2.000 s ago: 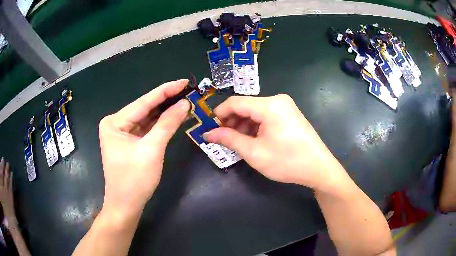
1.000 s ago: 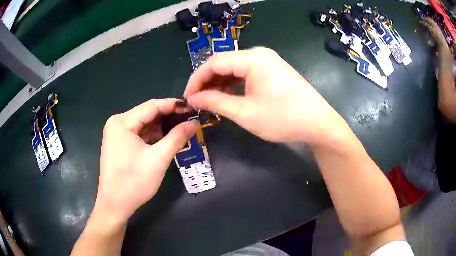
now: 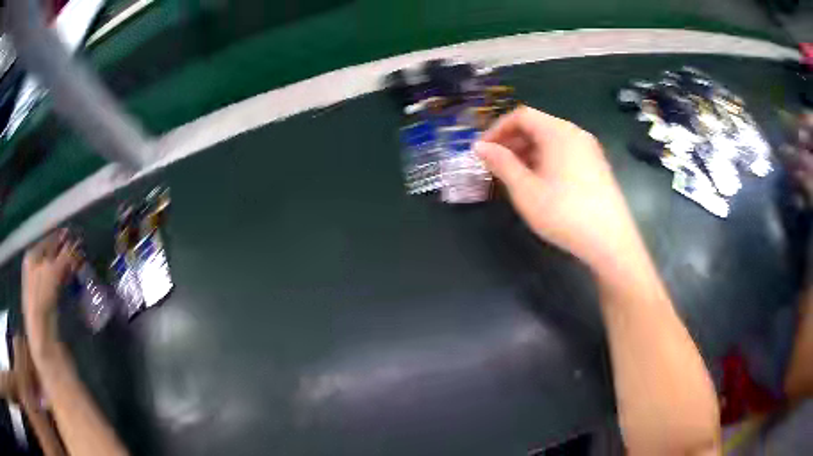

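My left hand [image 3: 46,278] is at the far left, small and blurred, its fingers closed around the dark upper end of a phone circuit board [image 3: 94,301]. My right hand [image 3: 551,183] is at the board pile [image 3: 423,160] at the upper middle. Its thumb and forefinger are pinched at the right edge of the nearest board [image 3: 467,178]. The pile's boards overlap, black ends away from me, blue in the middle, silver-white lower ends towards me. Motion blur hides the small parts.
Two close boards [image 3: 150,272] lie right of my left hand. A tight fan of boards [image 3: 706,147] lies at the right. A pale rail [image 3: 294,102] and grey post [image 3: 85,98] border the far side. Another person's arm [image 3: 20,383] shows at the left edge, another [image 3: 802,347] at the right.
My hands have parted from the centre. The left has moved far left with a board; the right has moved up and right to the pile. The view has shifted.
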